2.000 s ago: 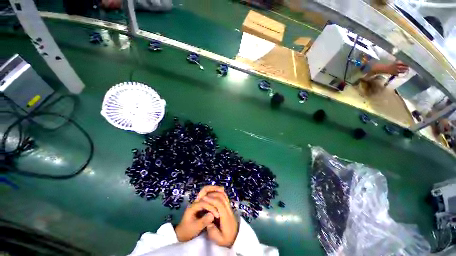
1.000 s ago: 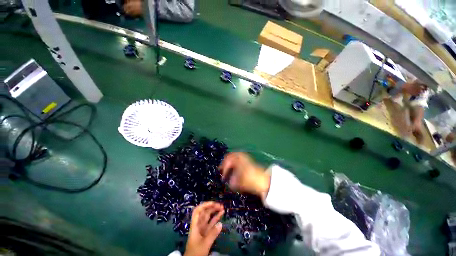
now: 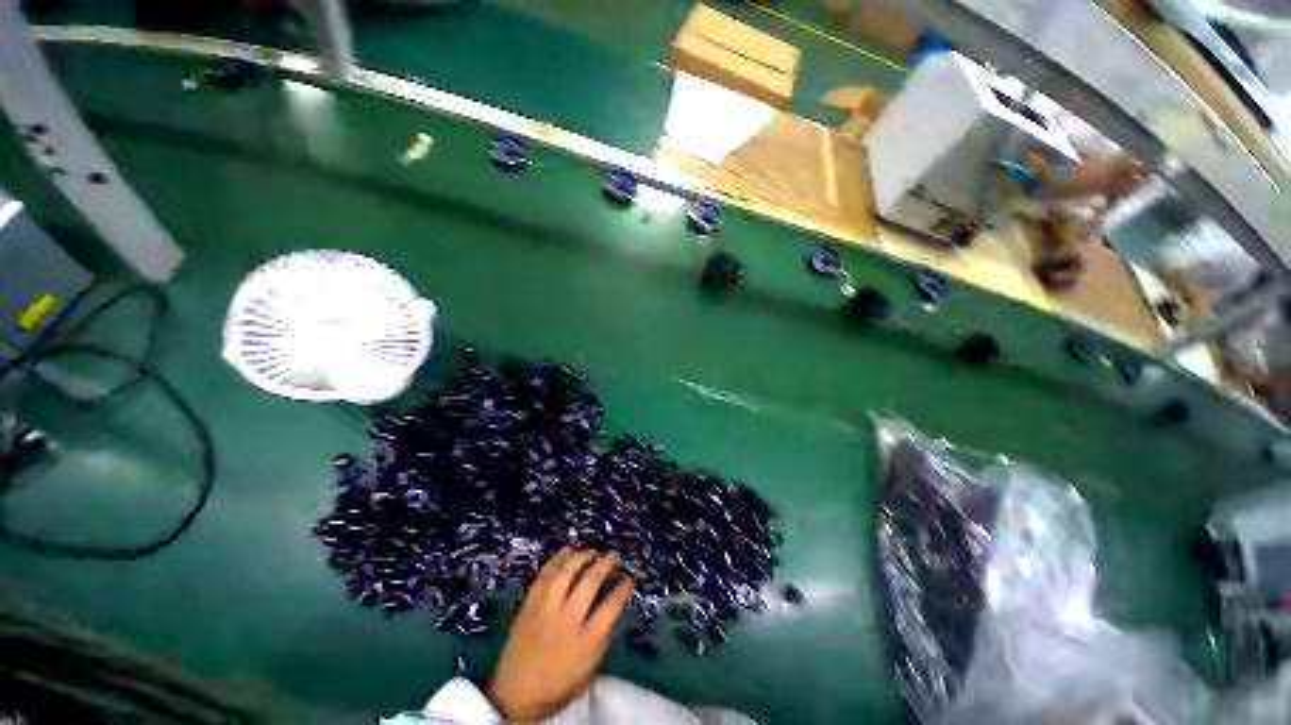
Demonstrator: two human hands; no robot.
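A loose heap of small glossy black parts (image 3: 482, 482) lies on the green surface in front of me. My left hand (image 3: 562, 630) is at the heap's near edge, back of the hand up, fingers apart, fingertips on or just over the parts. Nothing is seen in it, but the palm side is hidden. My right hand does not show; only a pale sleeve (image 3: 651, 703) is visible at the bottom edge. Several plain dark round pieces (image 3: 722, 272) lie singly beyond the heap.
A white slatted grille (image 3: 329, 326) lies left of the heap, a clear bag with dark parts (image 3: 934, 567) right. Wired round units (image 3: 620, 186) line the far edge. A grey box with cable (image 3: 40, 290) is far left. A carton (image 3: 733, 57) and another person's hand (image 3: 1097, 181) are beyond.
My right hand, seen over the heap one second ago, is out of sight. My left hand now lies at the heap's near edge, back up. The camera view has shifted.
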